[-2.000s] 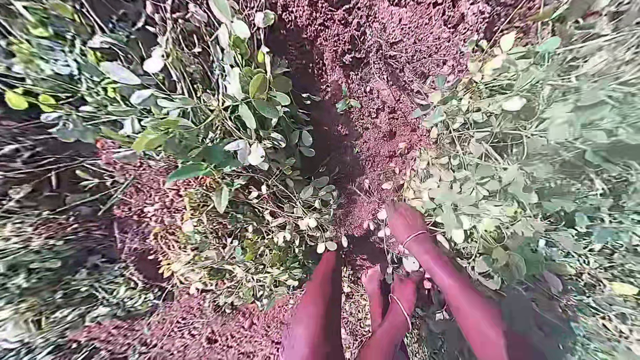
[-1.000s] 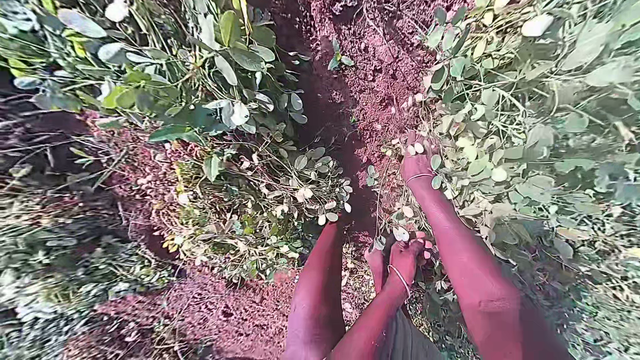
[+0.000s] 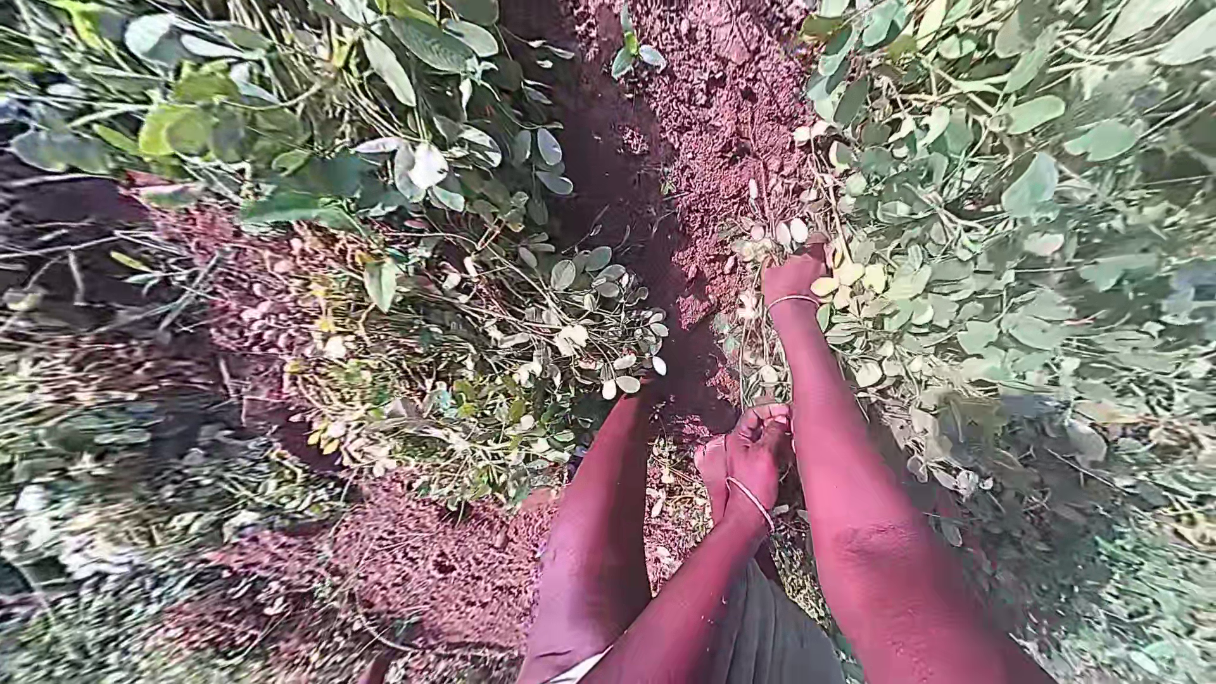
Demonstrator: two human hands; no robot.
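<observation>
My right hand (image 3: pixel 796 271), with a thin bangle at the wrist, is closed around stems at the left edge of the leafy plants (image 3: pixel 950 237). Below it, my left hand (image 3: pixel 755 465), also with a bangle, is closed on the lower stems (image 3: pixel 760 366) of pulled plants. The stems run between the two hands. My bare foot (image 3: pixel 711 470) shows just beside the left hand. The fingertips of both hands are partly hidden by leaves and by the hands themselves.
A heap of uprooted plants (image 3: pixel 494 332), with what look like peanut pods (image 3: pixel 275 285) at its left, lies left of my leg (image 3: pixel 603 532). Reddish loose soil (image 3: pixel 712 142) runs between the plant rows, with a small seedling (image 3: pixel 632 47) at the top.
My right hand has moved up and away from my left hand, along the edge of the right-hand plants. The left hand has stayed low by the foot.
</observation>
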